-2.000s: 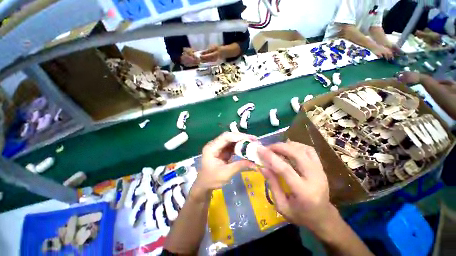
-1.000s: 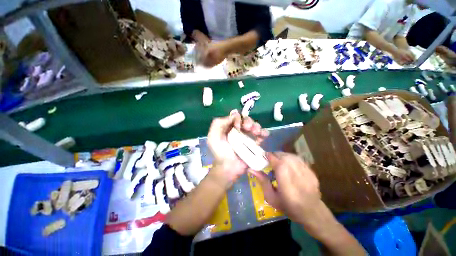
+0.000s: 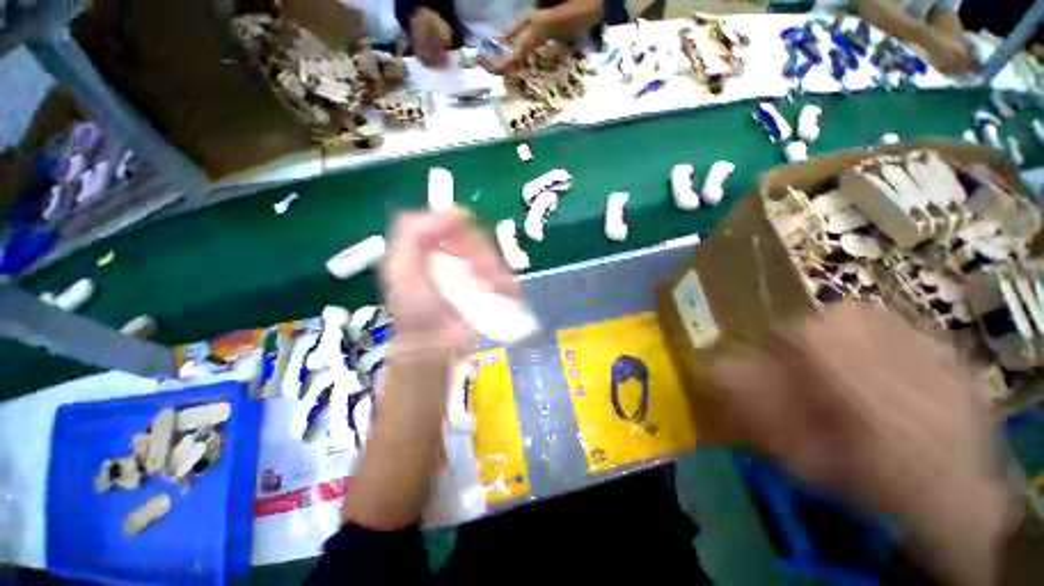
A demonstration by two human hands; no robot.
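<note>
My left hand is shut on a white closed unit, a smooth curved bar, above the near edge of the belt. My right hand is strongly blurred at the near side of the cardboard carton; whether it holds anything cannot be told. The carton holds many beige back covers. A pile of white open housings lies left of my left hand, partly hidden by my forearm.
The green conveyor belt runs across with several white units on it. A blue tray with beige pieces stands at left. A dark loop lies on the yellow print. People's hands work across the belt.
The two hands were together at the unit; now they are apart. The left hand has moved left and up with the unit, and the right has moved right to the carton.
</note>
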